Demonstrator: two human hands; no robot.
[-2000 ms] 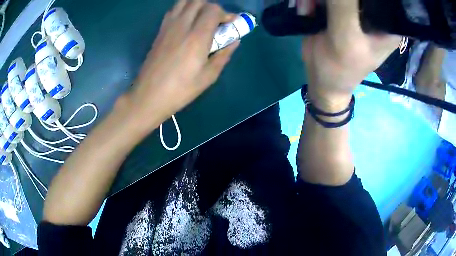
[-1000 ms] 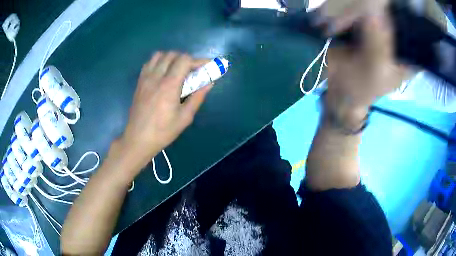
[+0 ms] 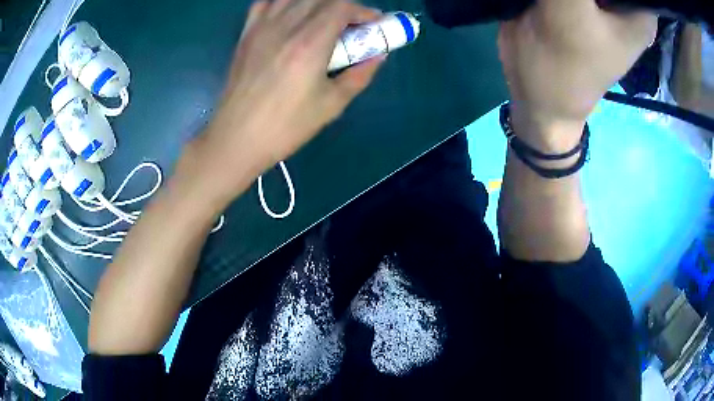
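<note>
My left hand [image 3: 293, 86] holds a white handheld unit [image 3: 366, 44] with a blue band near its right end. That end points right, toward the tool. A white cord loop [image 3: 276, 190] hangs below my left wrist onto the mat. My right hand [image 3: 567, 59] is closed around a black electric screwdriver [image 3: 481, 11] at the top edge. The barrel is partly cut off by the picture's edge. Its nose lies just right of the unit's end, with a small gap visible. No bit or screw can be made out.
Grouped white-and-blue units [image 3: 84, 129] lie at the left with tangled cords [image 3: 94, 235]. A clear plastic bag [image 3: 39, 313] is at the lower left. The dark green mat [image 3: 352, 149] ends in a diagonal edge before my body. A black cable [image 3: 658, 110] runs right from behind my right wrist.
A second ago the screwdriver was blurred and farther from the unit. Now its barrel is near the unit's end. The view has shifted, so both hands appear higher. My left hand still holds the unit.
</note>
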